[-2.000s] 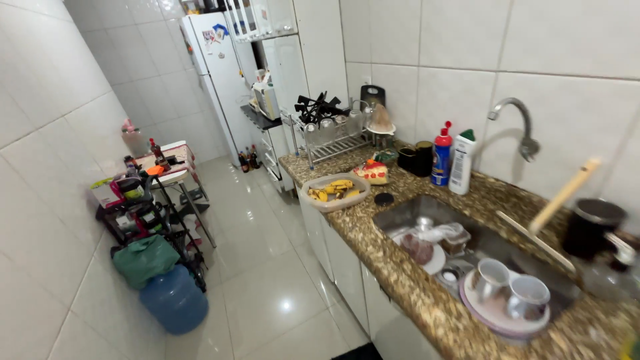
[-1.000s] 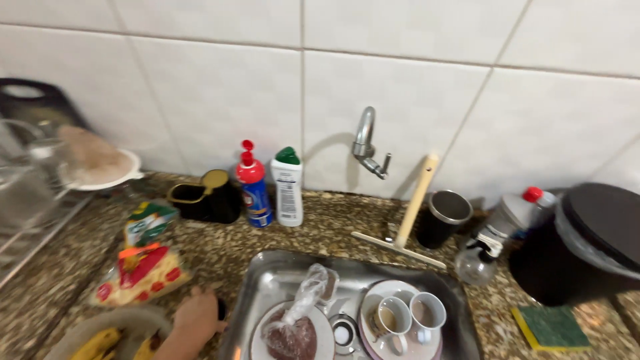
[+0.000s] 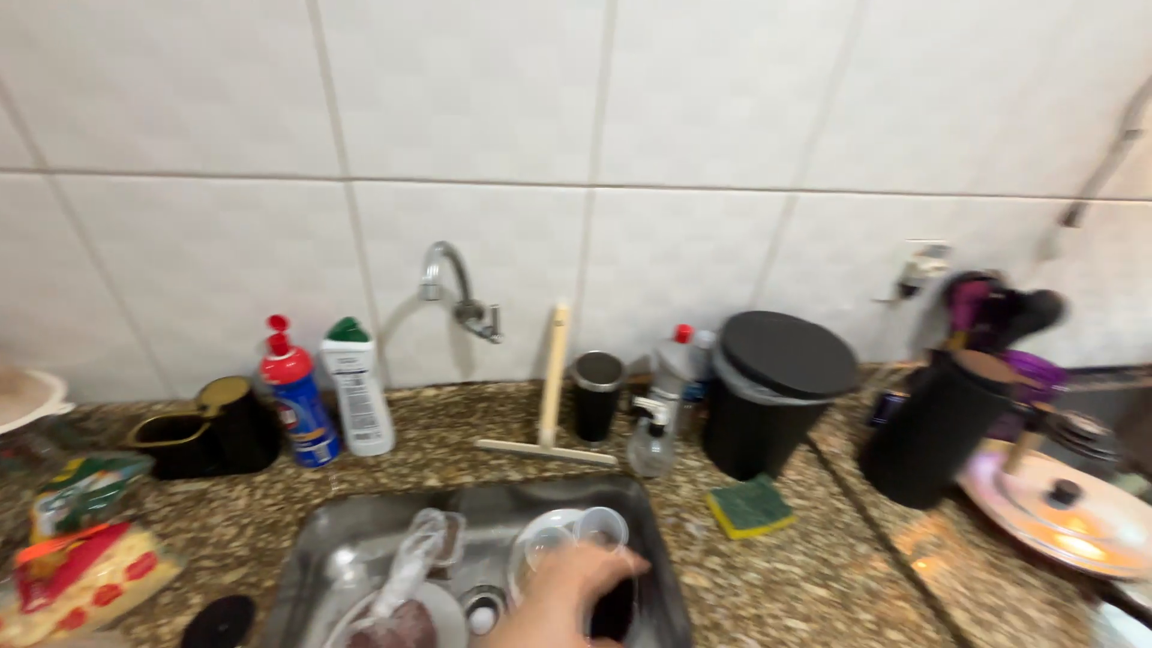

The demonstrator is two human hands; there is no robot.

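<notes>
A hand, seemingly my left hand (image 3: pixel 571 594), reaches in from the bottom edge over the right part of the steel sink (image 3: pixel 621 495). It is blurred, its fingers bent over a white plate (image 3: pixel 526 549) and the clear cups (image 3: pixel 601 526) on it. Something dark (image 3: pixel 614 610) lies beneath the fingers; whether it is gripped cannot be told. Left in the basin, a plastic bag (image 3: pixel 418 549) and reddish-brown food (image 3: pixel 400 625) rest on another white plate (image 3: pixel 450 607). The drain (image 3: pixel 484 607) sits between the plates. My right hand is out of view.
Behind the sink stand a blue bottle (image 3: pixel 301 409), a white bottle (image 3: pixel 358 396), a wooden squeegee (image 3: pixel 551 387), a dark tumbler (image 3: pixel 597 396) and a spray bottle (image 3: pixel 652 441). A sponge (image 3: pixel 751 508) lies before a lidded black bin (image 3: pixel 765 405). The faucet (image 3: pixel 463 297) juts from the wall.
The view has swung right along the counter. One second ago a hand was beside the bowl of bananas; now one is over the cups in the sink.
</notes>
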